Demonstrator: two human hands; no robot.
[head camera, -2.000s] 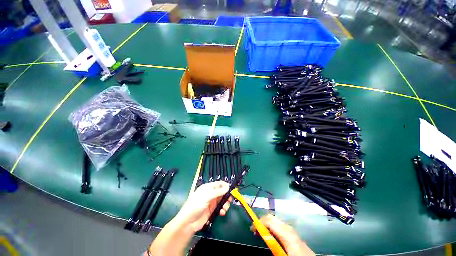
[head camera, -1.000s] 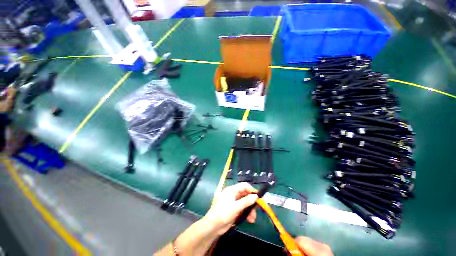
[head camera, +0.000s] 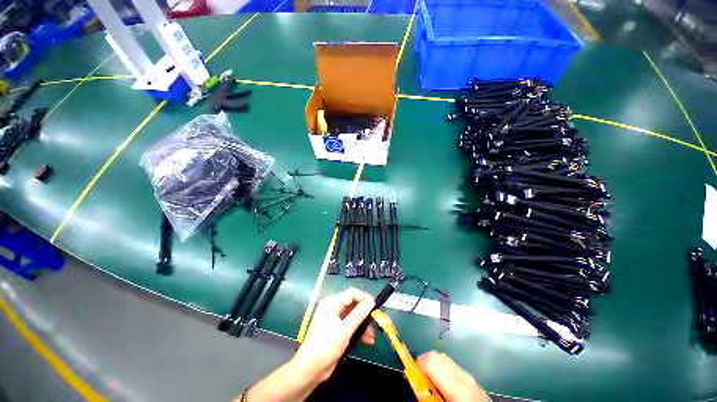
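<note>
My left hand (head camera: 336, 328) is at the near table edge, shut on a black sleeved wire harness (head camera: 384, 295) that slants up to the right. My right hand (head camera: 446, 375) is shut on an orange-yellow cable tie gun (head camera: 402, 351). The gun's tip is against or very close to the harness beside my left fingers; the exact contact is hidden. A working group of harnesses (head camera: 368, 239) lies side by side just beyond, with a tie tail sticking out right. A white measuring strip (head camera: 479, 316) lies right of the held harness, with thin black ties over its left part.
Tied harnesses (head camera: 259, 289) lie left of centre. A clear plastic bag (head camera: 196, 171) and loose black ties (head camera: 275, 206) are beyond them. An open carton (head camera: 350, 145) stands at centre back, a blue tote (head camera: 491, 47) behind the main harness pile (head camera: 538, 212). A second pile (head camera: 702, 302) is far right.
The view has swung left and then partly back. The harness stays in my left hand and the tie gun in my right, with the tip still at the harness.
</note>
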